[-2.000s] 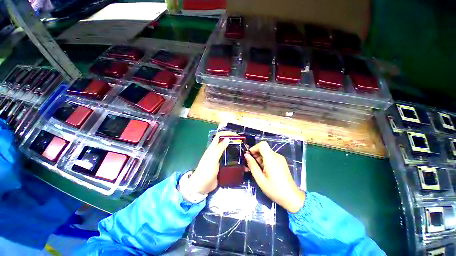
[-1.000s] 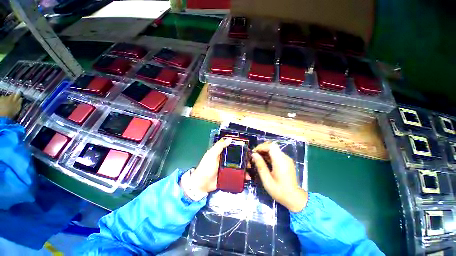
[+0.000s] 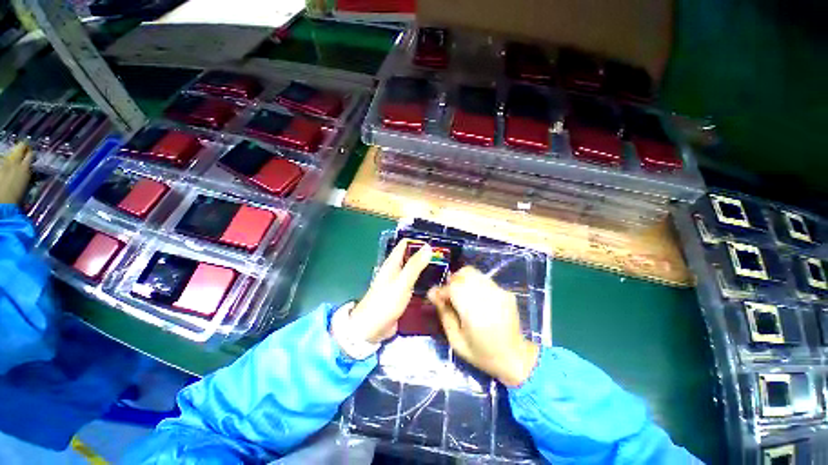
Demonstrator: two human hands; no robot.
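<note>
My left hand (image 3: 387, 296) holds a red-and-black device unit (image 3: 417, 317) over the central work tray (image 3: 472, 429). The unit's red end points toward me and its black end with the screen window points away. A small coloured glint shows at the window. My left thumb lies at the window's left edge. My right hand (image 3: 481, 320) is bent over the unit's right side, fingertips together and touching or just above it. It covers part of the unit. Whether it grips a thin tool cannot be told.
Clear trays of red-and-black units stand at left (image 3: 202, 329) and on a rear stack (image 3: 545, 163) over a wooden board (image 3: 581, 247). A right tray (image 3: 726, 345) holds pale-framed parts. Another person's hand (image 3: 14, 173) is at far left. A metal post (image 3: 86, 64) rises upper left.
My right hand has moved left and over the unit, now covering part of it. The unit's window, open to view a second ago, is partly hidden. The other person's hand has moved slightly up.
</note>
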